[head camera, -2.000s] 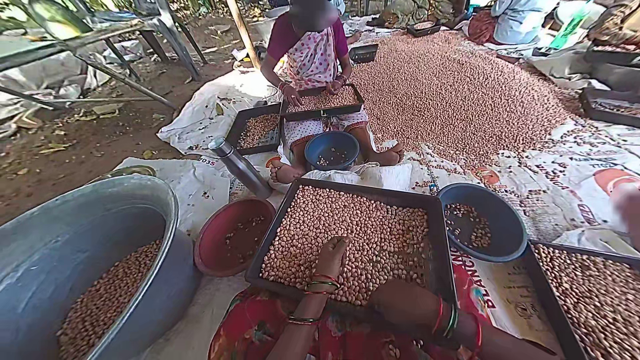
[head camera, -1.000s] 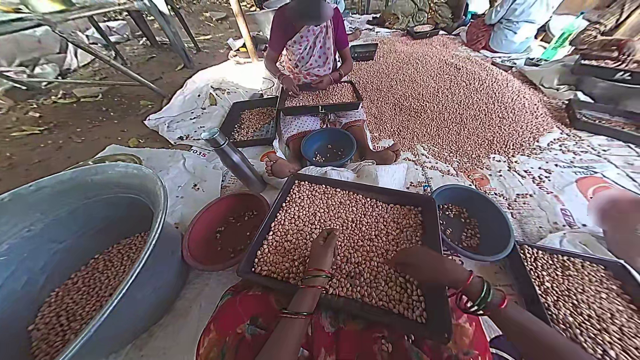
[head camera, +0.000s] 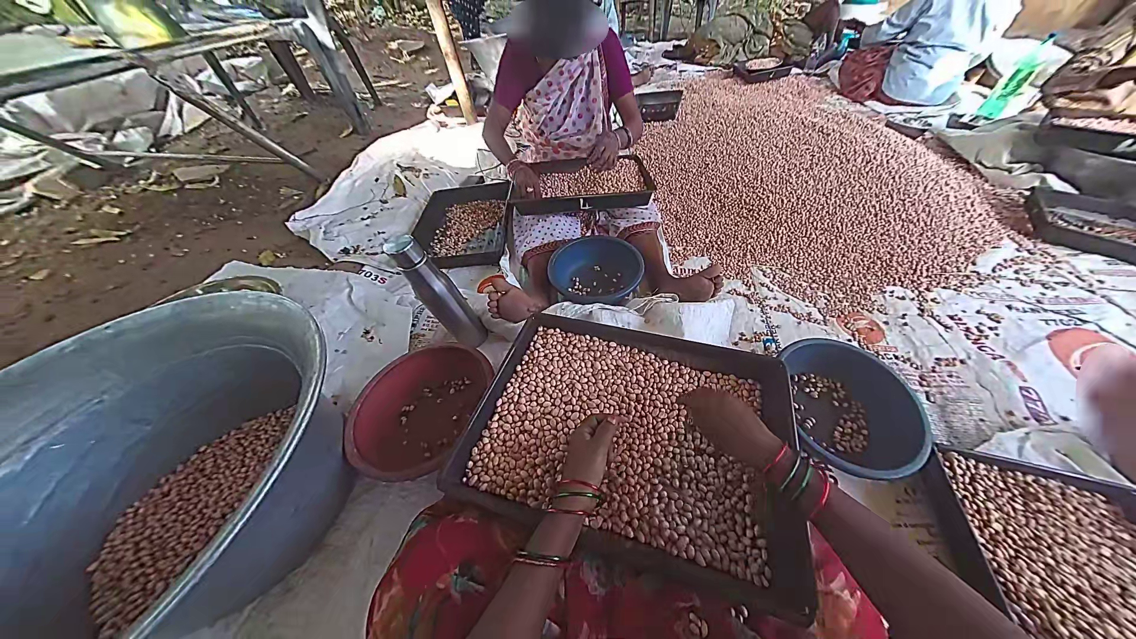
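Observation:
A black rectangular tray (head camera: 621, 337) rests tilted on my lap, covered with tan-brown nuts or beans (head camera: 550, 382). My left hand (head camera: 589, 451) is over the middle of the tray, its fingers drawn together near the nuts; whether a nut is between them cannot be told. Over the tray's right part, my right hand (head camera: 729, 426) reaches in from the right with its fingertips down at the nuts, partly hidden by the hand's back. Bangles circle both wrists. A red bowl (head camera: 364, 426) with a few dark pieces stands left of the tray, and a blue-grey bowl (head camera: 914, 426) with some nuts stands right.
On the left is a large metal tub (head camera: 311, 355) holding nuts, with a steel flask (head camera: 439, 293) beyond it. Another black tray (head camera: 967, 532) lies at lower right. Ahead, a person sits with a tray (head camera: 581, 202) and a blue bowl (head camera: 596, 266) before a wide nut heap (head camera: 816, 177).
Two seconds ago my right hand was lower, near the tray's front right edge; it has moved farther in over the nuts. My left hand stays near the middle.

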